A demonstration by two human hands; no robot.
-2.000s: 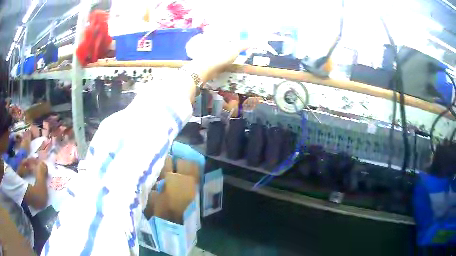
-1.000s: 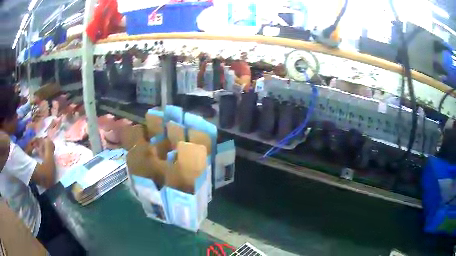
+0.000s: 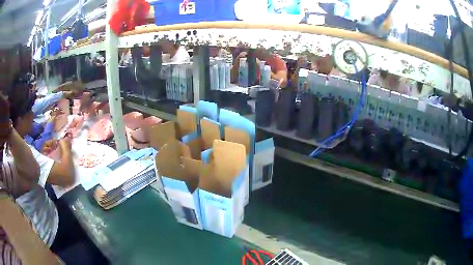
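Several gift boxes [image 3: 222, 215] stand together on the green bench top [image 3: 140, 233] in front of me. They are light blue and white outside and brown inside, with open flaps. A stack of flat blue-white cartons [image 3: 124, 178] lies to their left. At the bottom edge, part of a label sheet [image 3: 286, 258] with dark rectangles shows, cut off by the frame. Red looped handles [image 3: 255, 255] lie beside it. Neither of my hands can be made out in the picture.
The dark green conveyor belt [image 3: 337, 199] runs behind the boxes, with a pale edge [image 3: 280, 244]. A white post [image 3: 115, 98] and a shelf with a wooden rail [image 3: 290, 32] stand beyond. Co-workers sit at left. A blue object [image 3: 468, 202] is at the right edge.
The white sleeve with blue stripes, raised toward the shelf two seconds ago, has left the picture. The view has shifted left and down, showing more boxes, bench and the label sheet's edge.
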